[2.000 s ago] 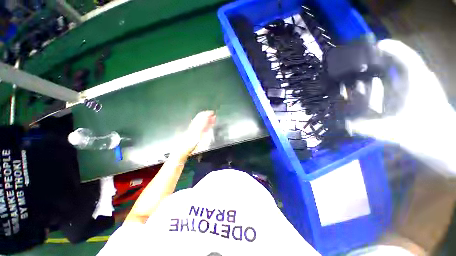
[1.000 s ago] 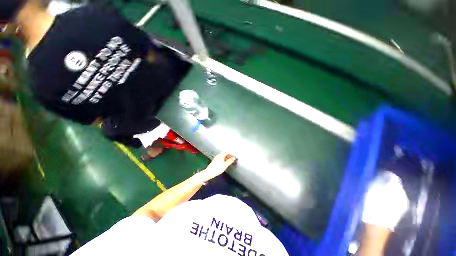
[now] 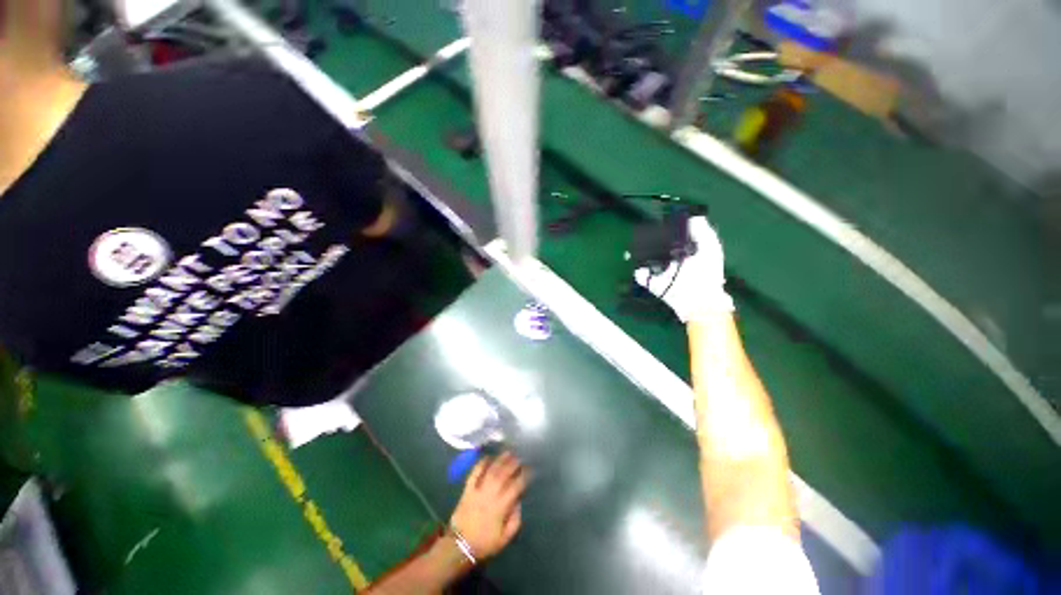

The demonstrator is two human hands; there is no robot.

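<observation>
My right hand (image 3: 700,277), in a white glove, is stretched out over the dark green conveyor belt (image 3: 803,349). It holds a black power adapter (image 3: 661,241), with a thin dark cord by it; how many blocks are in the grip cannot be told. My left hand (image 3: 493,500), bare with a thin bracelet, is low over the shiny green bench (image 3: 582,465), beside the clear bottle (image 3: 468,418) and a small blue item (image 3: 463,466). Nothing shows in its slightly bent fingers.
A person in a black shirt (image 3: 209,233) stands at the left, close to the bench end. A pale post (image 3: 503,128) rises from the white rail (image 3: 617,349). A striped round item (image 3: 533,322) lies by the rail. Blurred blue (image 3: 954,564) shows at bottom right. Dark items lie on the belt's far part.
The view has swung left towards the coworker. My right hand has moved from the blue crate to over the conveyor and now holds an adapter. My left hand is now nearer the bottle.
</observation>
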